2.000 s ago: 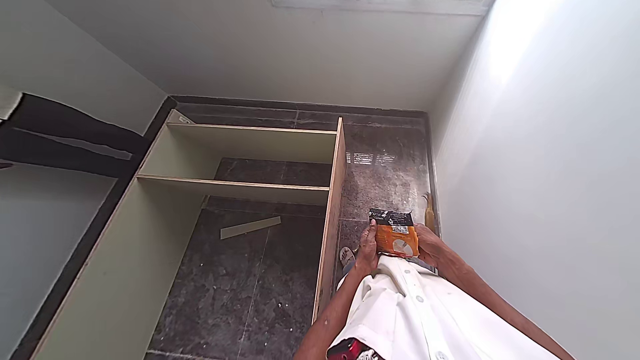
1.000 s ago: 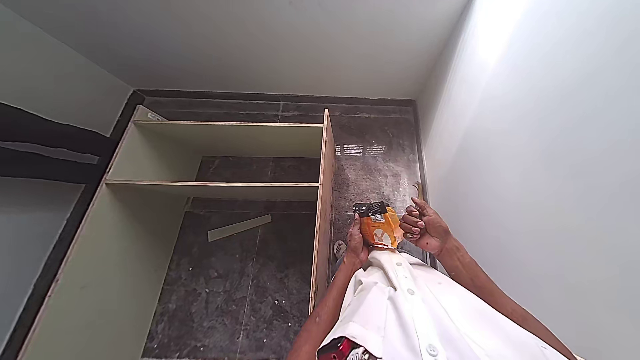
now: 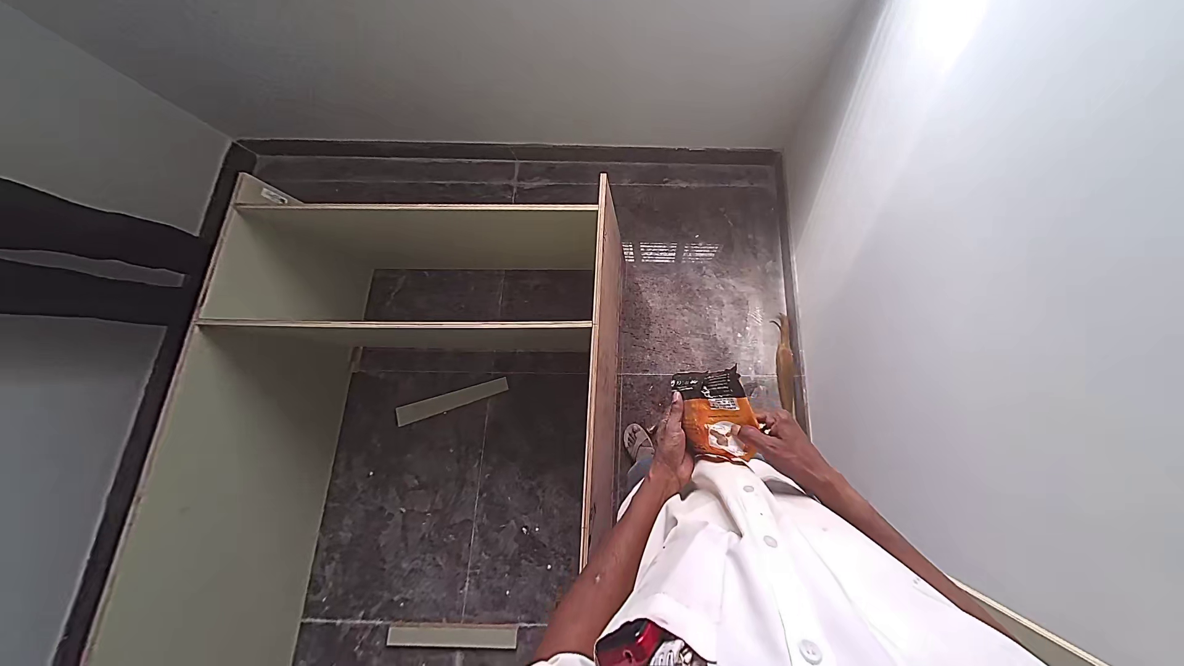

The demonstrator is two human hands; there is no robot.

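An orange and black plastic packet (image 3: pixel 712 412), which bears writing, is held in front of my white shirt. My left hand (image 3: pixel 673 444) grips its left edge, thumb toward the top. My right hand (image 3: pixel 786 446) is at the lower right of the packet, its fingers touching the front beside a pale patch. What the packet contains is hidden. To the left of my hands stands an open plywood cabinet frame (image 3: pixel 606 305) with pale green inner faces.
Two pale board strips (image 3: pixel 452 401) lie on the dark tile floor inside the frame. A brown, slender object (image 3: pixel 785 365) rests by the right wall (image 3: pixel 999 305). A board edge (image 3: pixel 1022 624) shows at lower right. A sandalled foot (image 3: pixel 636 442) is beside the frame.
My right hand, raised apart from the packet a second ago, is back against its lower right. My left hand has kept hold of it throughout.
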